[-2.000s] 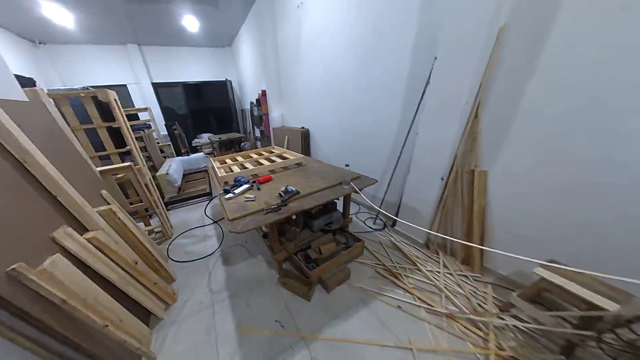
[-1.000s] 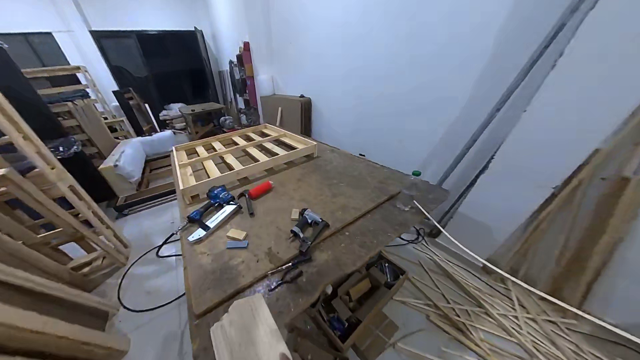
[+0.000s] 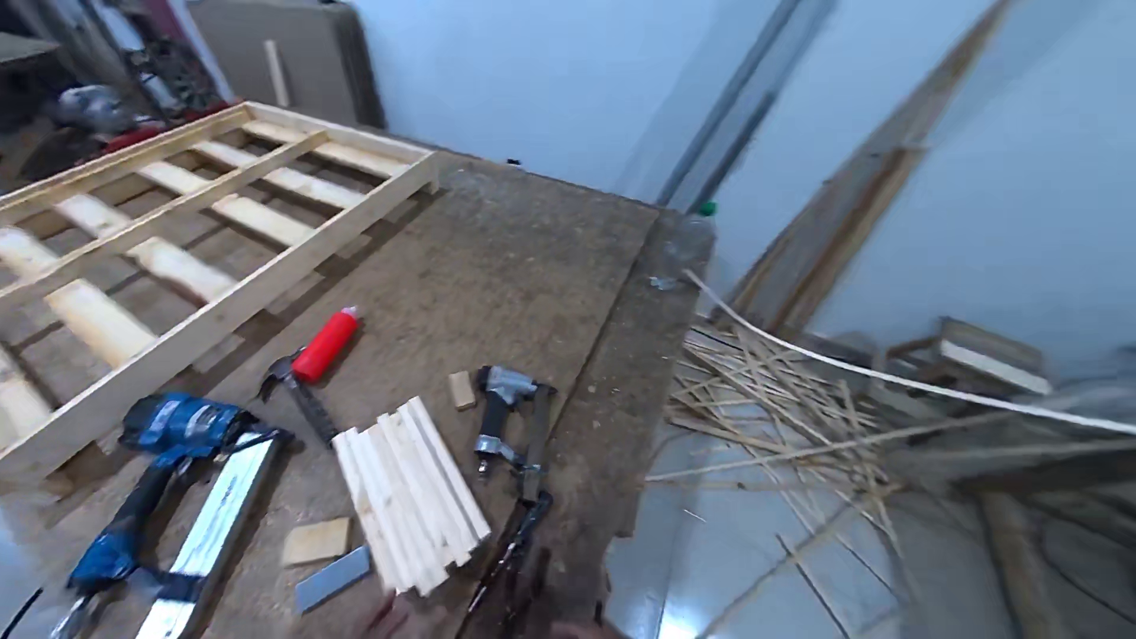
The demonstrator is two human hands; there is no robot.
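Note:
A bundle of pale wooden strips point(image 3: 410, 497) lies on the worktable point(image 3: 532, 240). My left hand point(image 3: 390, 617) is at the bottom edge, close to the near end of the strips; whether it touches them is unclear. Only a blurred sliver of my right hand point(image 3: 581, 629) shows, near the table's front edge. Left of the strips are a claw hammer point(image 3: 297, 390), a blue nail gun point(image 3: 169, 453) with a silver magazine, a wood block point(image 3: 317, 541) and a blue-grey block point(image 3: 333, 579). A smaller grey-and-black pneumatic nailer point(image 3: 510, 417) lies to their right, beside a small wood piece point(image 3: 461, 390).
A slatted wooden frame point(image 3: 222, 293) covers the table's left part, near a red bottle point(image 3: 326, 344). A clear plastic bottle point(image 3: 688, 240) lies at the right edge. Thin wood offcuts point(image 3: 781, 399) litter the floor, with a long pale strip point(image 3: 852, 377) above. Boards point(image 3: 852, 195) lean on the wall.
The view has moved in close over the table. The pale strips, at the bottom edge a second ago, now lie beside the hammer. Both hands have come partly into view.

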